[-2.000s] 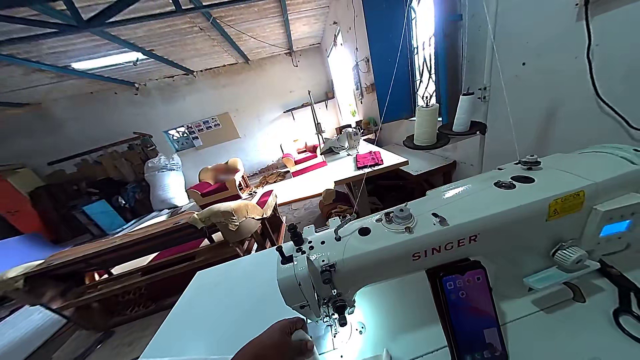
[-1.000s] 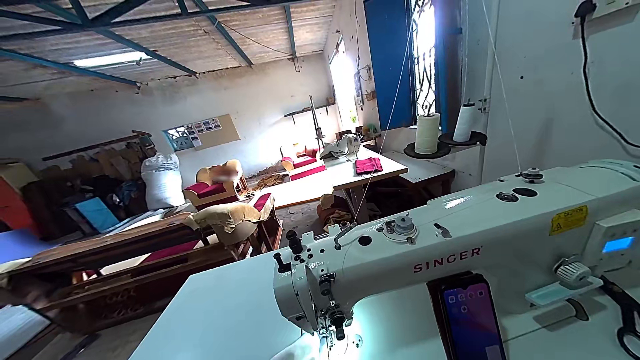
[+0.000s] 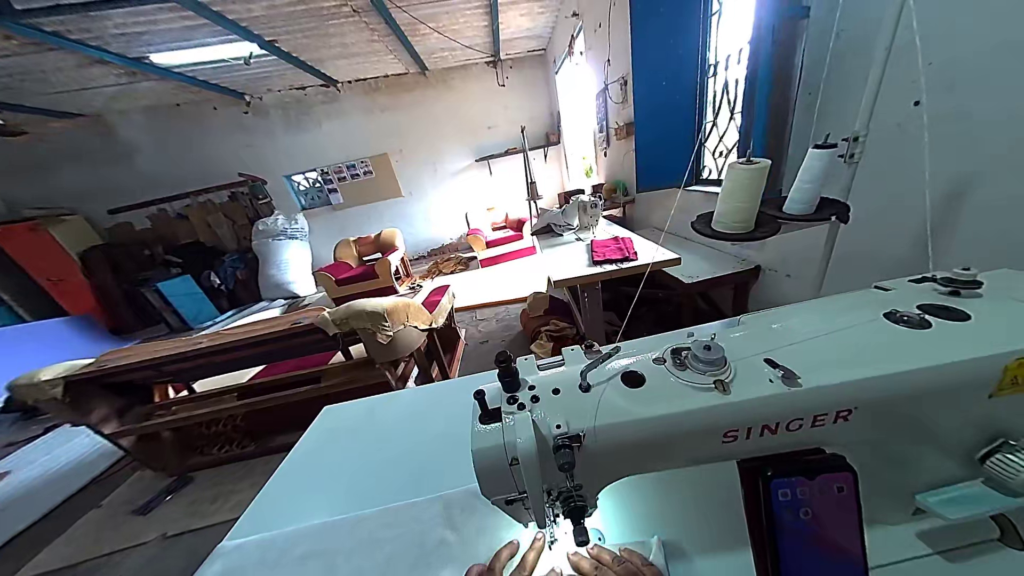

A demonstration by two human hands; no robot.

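A white Singer sewing machine (image 3: pixel 720 408) stands on its pale table, its lamp lit at the needle. White fabric (image 3: pixel 384 532) lies on the table and reaches under the presser foot (image 3: pixel 552 532). At the bottom edge, my left hand (image 3: pixel 512 560) rests on the fabric just left of the foot, fingers spread. My right hand (image 3: pixel 614 562) lies on the fabric just right of it, fingers side by side. Only the fingers of both hands show; the palms are out of frame. Neither hand visibly grips anything.
A smartphone (image 3: pixel 814 512) leans against the machine's arm. Thread cones (image 3: pixel 742 196) stand on a holder behind. Farther back are a wooden sofa frame (image 3: pixel 240 400), an upholstered armchair (image 3: pixel 364 264), a white sack (image 3: pixel 283 260) and a second table (image 3: pixel 616 268) with folded red fabric (image 3: pixel 614 250).
Both hands now lie on white fabric at the needle. Two seconds ago one hand was beside the presser foot; one second ago no hand plainly showed. The fabric now spreads left of the machine.
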